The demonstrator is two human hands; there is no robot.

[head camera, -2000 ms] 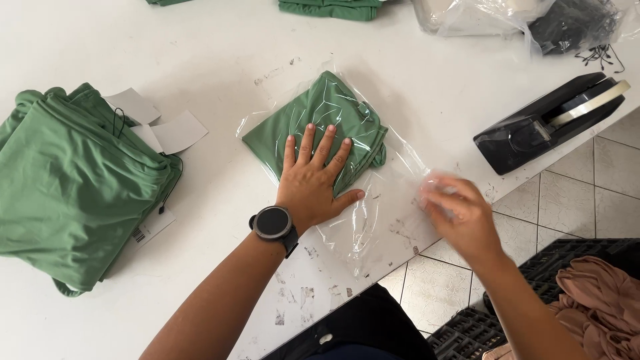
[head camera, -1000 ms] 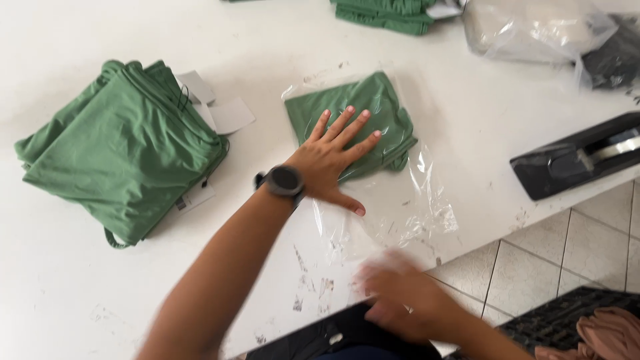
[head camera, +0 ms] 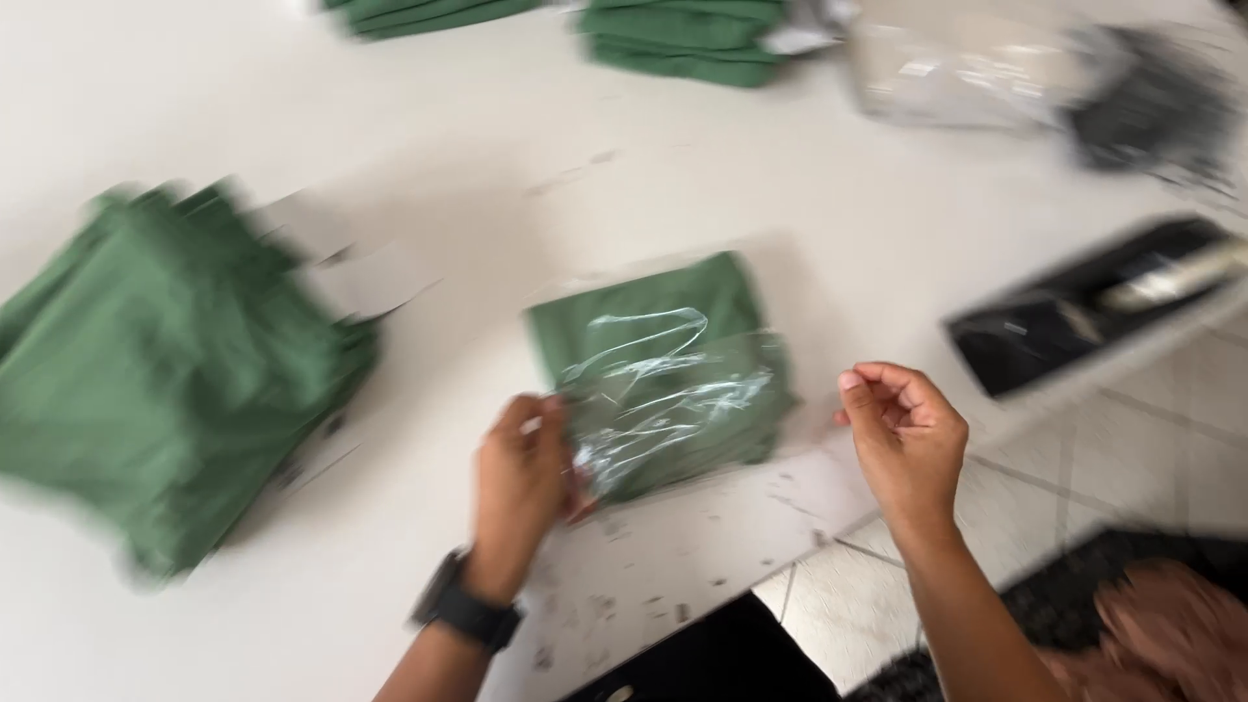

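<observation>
A folded green garment (head camera: pixel 648 312) lies in a clear plastic bag (head camera: pixel 682 409) near the table's front edge, the bag's plastic folded over its lower part. My left hand (head camera: pixel 522 473), with a black watch on the wrist, grips the bag's lower left edge between thumb and fingers. Some fingertips are hidden beneath the plastic. To the right of the bag, apart from it, my right hand (head camera: pixel 902 419) is raised with thumb and fingertips pinched together. Whether something thin is between them is too blurred to tell.
A pile of green garments (head camera: pixel 175 380) with white tags (head camera: pixel 366 283) lies left. Folded green garments (head camera: pixel 682 39) and clear plastic packages (head camera: pixel 975 78) lie at the back. A black tape dispenser (head camera: pixel 1092 302) stands right, above a dark crate (head camera: pixel 1063 575) holding brown fabric (head camera: pixel 1180 624).
My left hand has gone from lying flat on the bagged garment to gripping the bag's left edge. The loose plastic has been folded over the garment. My right hand is now raised right of the bag.
</observation>
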